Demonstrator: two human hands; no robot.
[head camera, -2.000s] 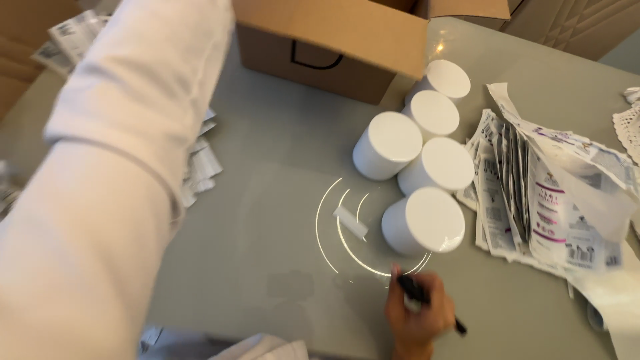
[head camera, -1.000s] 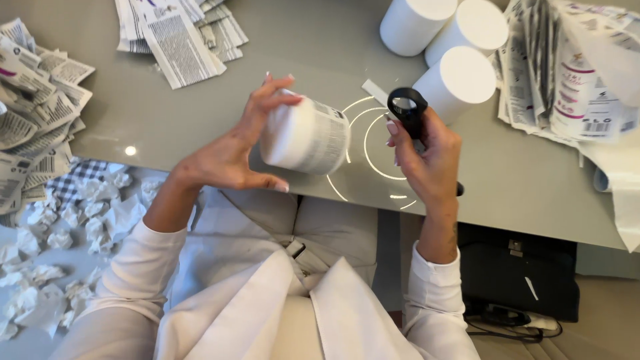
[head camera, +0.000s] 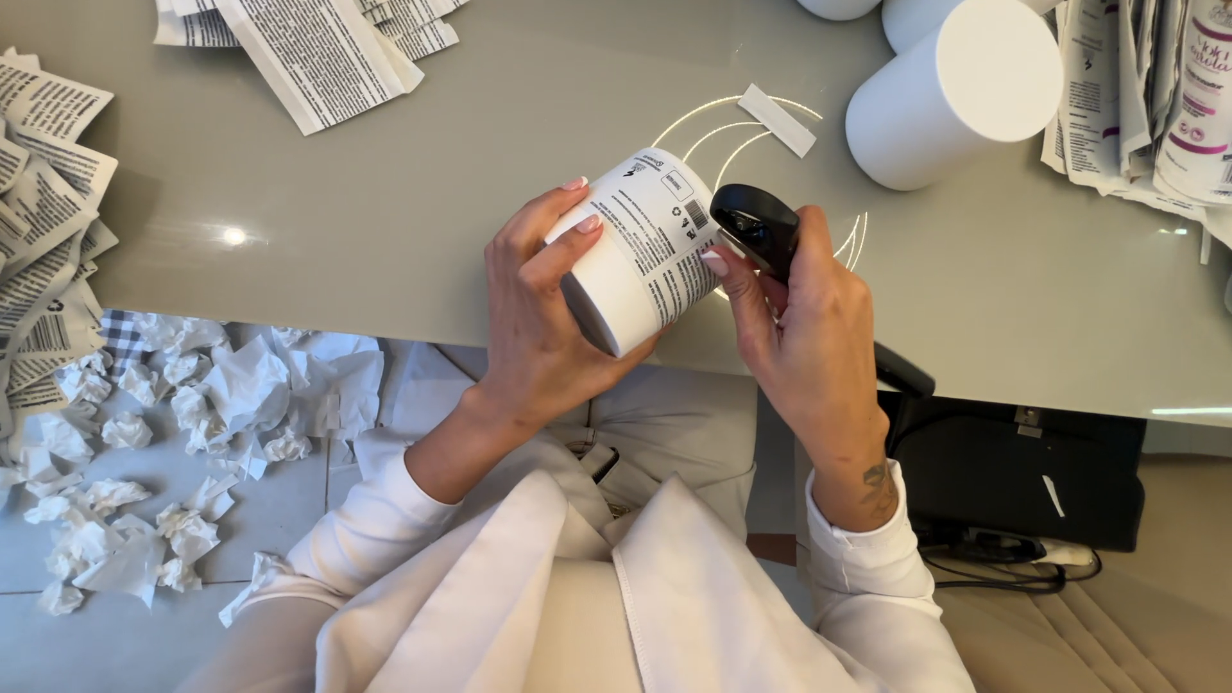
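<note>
My left hand (head camera: 549, 298) is wrapped around a white plastic jar (head camera: 640, 245), tilted, with a printed label on the side facing up. My right hand (head camera: 808, 318) grips a black handheld tool (head camera: 756, 226) with a rounded head and a long handle that comes out below the palm. The tool's head is close to the jar's right end; whether they touch, I cannot tell. A small white strip (head camera: 778, 120) lies on the table just beyond the jar. To the right stands a blank white jar (head camera: 953, 91), with others partly cut off behind it.
Printed labels lie in piles on the grey table (head camera: 414, 192), at far left (head camera: 48, 221), top left (head camera: 318, 58) and right (head camera: 1097, 96). Crumpled white paper (head camera: 250, 385) litters the floor at left. A black case (head camera: 1020, 481) with cables sits below the table's right edge.
My left hand has turned the jar, and its printed label now faces up. The tool's head in my right hand has come close to the jar. The view has shifted.
</note>
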